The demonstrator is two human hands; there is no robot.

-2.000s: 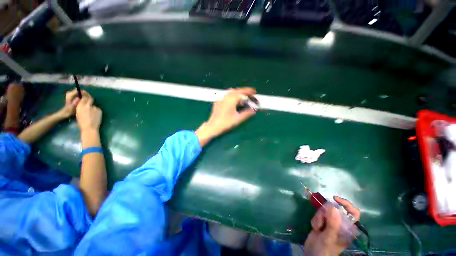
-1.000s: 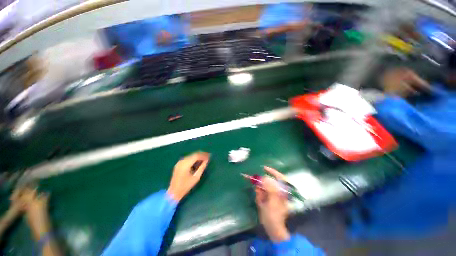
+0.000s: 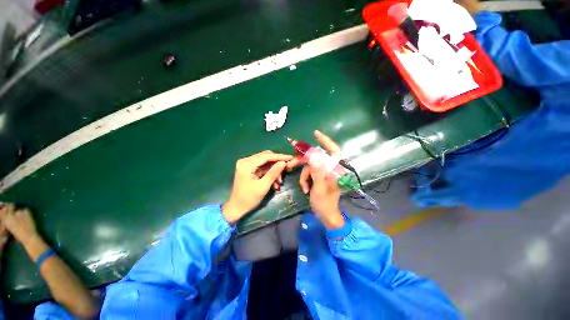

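My right hand [image 3: 324, 187] holds the dispensing syringe [image 3: 320, 159], with its dark red front and thin needle pointing up and left, and its green rear toward the bench edge. My left hand [image 3: 253, 181] is beside it, fingers curled, its fingertips close to or touching the right hand's fingers. A dark bit shows under the left fingers, mostly hidden; I cannot tell clearly what it is. A crumpled white wipe [image 3: 275, 118] lies on the green bench [image 3: 169, 175] beyond the hands.
A red basket [image 3: 437, 105] with white papers stands at the upper right. Cables [image 3: 431, 150] loop at the bench edge. A small black part [image 3: 168, 59] lies beyond the white strip [image 3: 206, 82]. Another person's arm [image 3: 59, 275] is at left; a blue-sleeved person [image 3: 531, 59] is at right.
The view has swung right and down. My hands, wide apart before, are now close together. My right hand still holds the syringe.
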